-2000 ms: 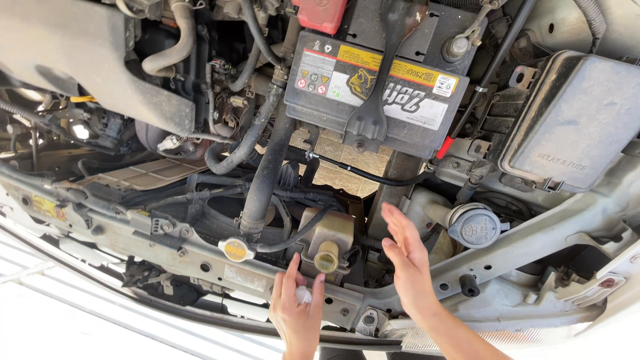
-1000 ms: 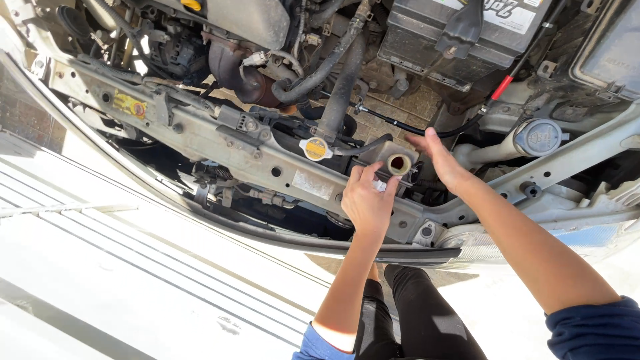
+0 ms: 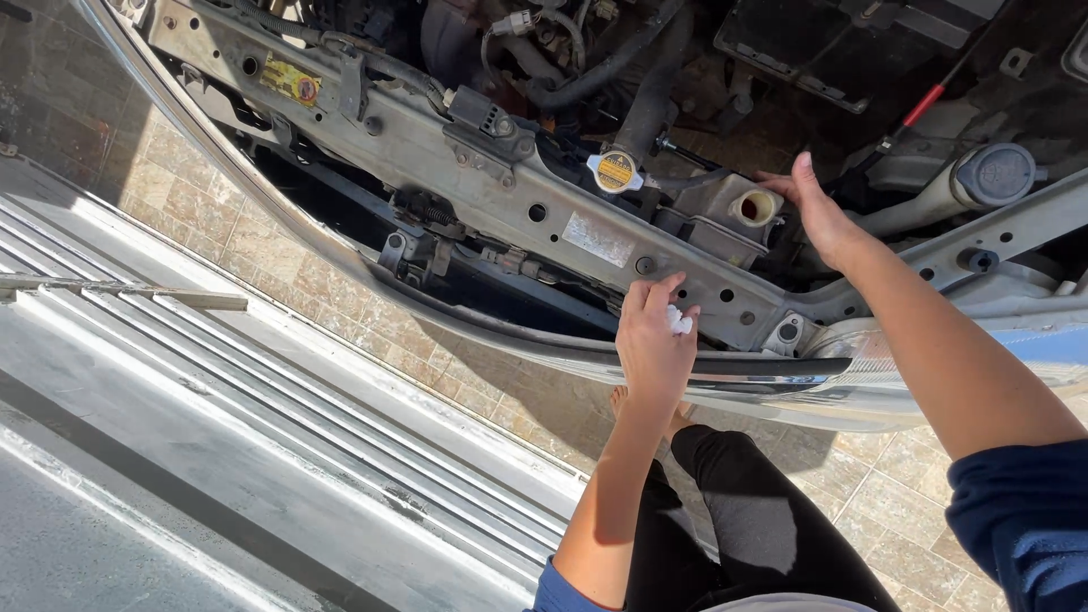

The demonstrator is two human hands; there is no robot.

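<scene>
My left hand (image 3: pixel 656 336) is over the car's front crossmember (image 3: pixel 595 242), its fingers curled around a small white cap or crumpled piece (image 3: pixel 678 320); which of the two, I cannot tell. Up and to the right, the coolant reservoir (image 3: pixel 718 219) shows its round filler neck (image 3: pixel 756 207) uncovered, with brownish residue inside. My right hand (image 3: pixel 812 200) is held flat beside the neck on its right, thumb raised, apparently holding nothing; its fingertips are partly hidden behind the neck. A yellow-labelled radiator cap (image 3: pixel 615 172) sits left of the reservoir.
A washer-fluid filler with a grey cap (image 3: pixel 994 175) is at the right, near the headlight (image 3: pixel 850 342). The battery (image 3: pixel 837 47) and a red-sleeved cable (image 3: pixel 924 105) lie above. Black hoses (image 3: pixel 650 102) run behind the radiator cap. A metal gate or door (image 3: pixel 255 408) fills the lower left.
My left hand, beside the filler neck one second ago, is now lower and left of it, still with the white piece. My right hand stays beside the neck. The view has shifted.
</scene>
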